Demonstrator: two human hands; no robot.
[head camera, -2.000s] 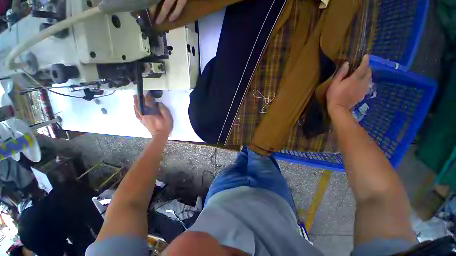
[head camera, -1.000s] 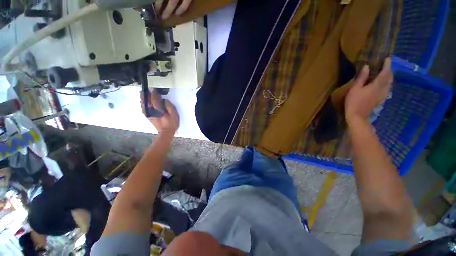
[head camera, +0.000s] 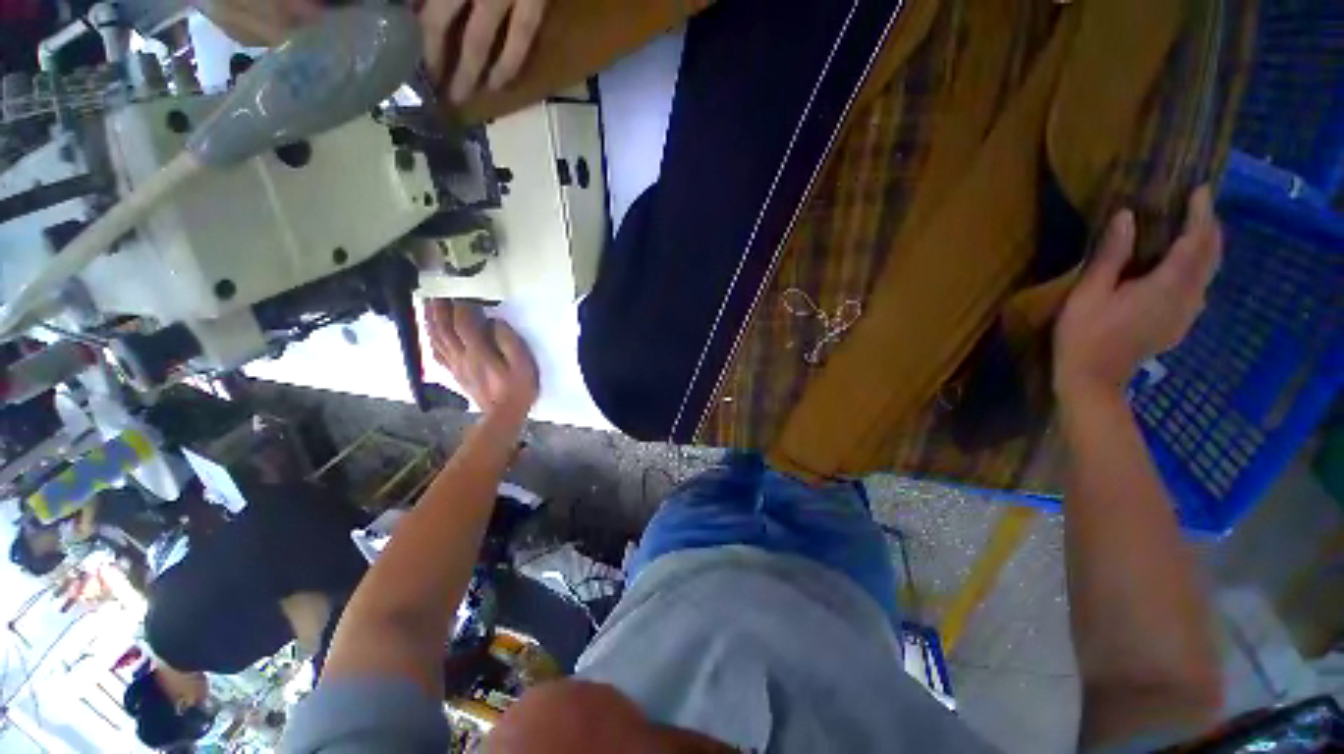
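My left hand (head camera: 484, 361) is on the white table beside a black lever (head camera: 408, 327), below the cream sewing machine head (head camera: 251, 221). Its fingers are apart and no held object shows; the fingertips are partly hidden. My right hand (head camera: 1135, 309) holds the edge of the plaid cloth (head camera: 848, 251) at the right. Brown cloth (head camera: 921, 295) lies over the plaid. A navy cloth (head camera: 663, 280) with two white stitched lines lies to the left of it. A loose pale thread tangle (head camera: 820, 324) rests on the plaid.
Another person's hand (head camera: 487, 41) lies on brown cloth at the top, by the needle area. A grey lamp head (head camera: 310, 81) hangs over the machine. A blue crate (head camera: 1231, 376) is at the right. Another person in black (head camera: 258, 575) is at the lower left.
The view has shifted and tilted. My left hand, earlier at the black lever with fingers around it, is now off it to the right. My right hand remains at the cloth edge.
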